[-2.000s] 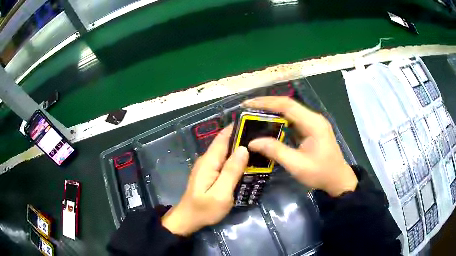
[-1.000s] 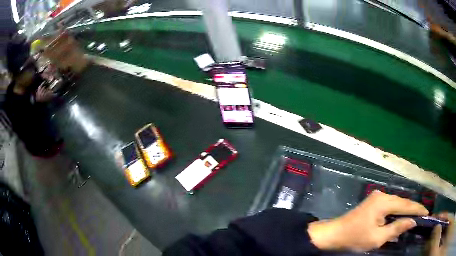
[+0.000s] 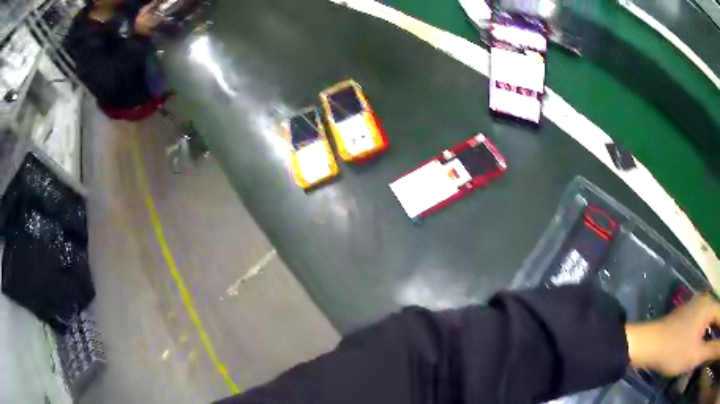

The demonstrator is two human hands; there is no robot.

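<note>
My left hand (image 3: 675, 341) is at the right edge, its fingers cut off by the frame. The fingers are curled on the dark end of a phone (image 3: 712, 332), most of which is out of the picture. My right hand cannot be made out; the lower right corner is dark and blurred. Below and behind the left hand lies a clear blister tray (image 3: 545, 251), cut off at right. A black back housing (image 3: 583, 246) with a red-ringed top and white label sits in its near-left pocket. Another red mark shows beside the hand.
Two orange-yellow phones (image 3: 352, 122) and a red-edged phone part (image 3: 446, 180) lie on the dark bench (image 3: 355, 237). A lit smartphone (image 3: 517, 72) stands by the green belt (image 3: 616, 87). A small black piece (image 3: 620, 156) is on the pale strip. A person (image 3: 118, 59) sits upper left; black bag (image 3: 46, 237) at left.
The view has swung left and down, so the tray and hands shift to the right edge. The yellow-framed phone, earlier in both hands, is now almost wholly out of view. The right hand has left the picture.
</note>
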